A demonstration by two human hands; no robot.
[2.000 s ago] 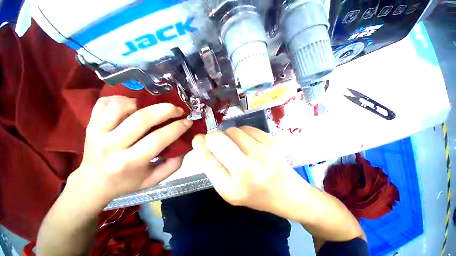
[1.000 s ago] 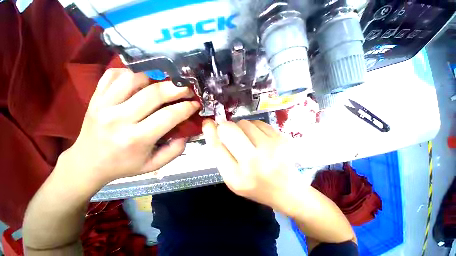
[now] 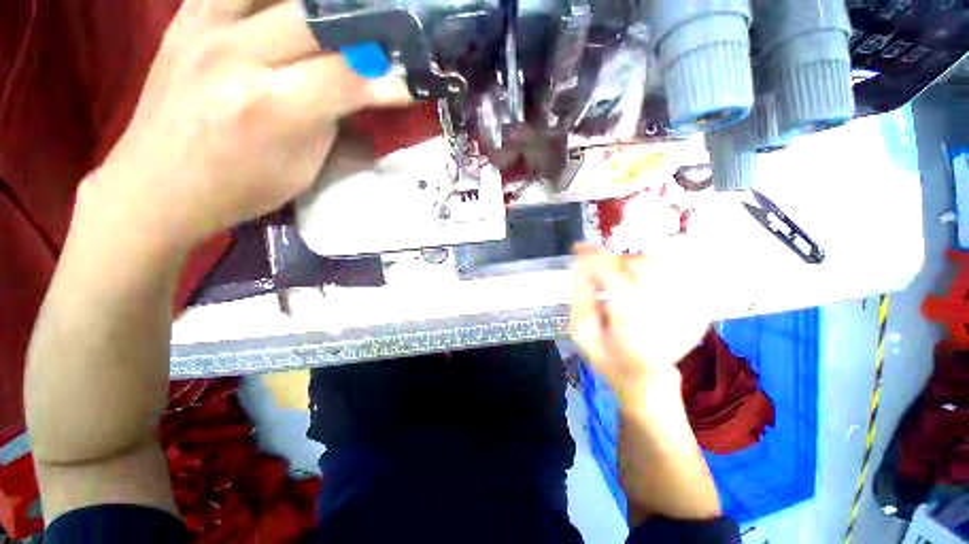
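Note:
My left hand [image 3: 250,128] lies over dark-red fabric [image 3: 64,159] left of the machine head; its fingertips are partly hidden behind the metal guard, so its grip is unclear. A small red part of cloth [image 3: 398,130] shows between this hand and the presser foot [image 3: 462,191]. The pale needle plate [image 3: 393,207] is bare in front. My right hand [image 3: 632,313] is blurred and overexposed at the table's front edge, right of the needle, fingers apart, with nothing seen in it.
Black thread snips [image 3: 784,226] lie on the white table at the right. Grey ribbed knobs [image 3: 703,69] hang at the machine front. A blue crate [image 3: 781,425] with red pieces [image 3: 728,393] stands below right. More dark-red work [image 3: 228,457] is heaped lower left. A scale strip [image 3: 372,347] runs along the front edge.
Both hands have parted from the needle area: left up and back to the left, right away to the right and towards me. The needle plate is now uncovered. The view has shifted.

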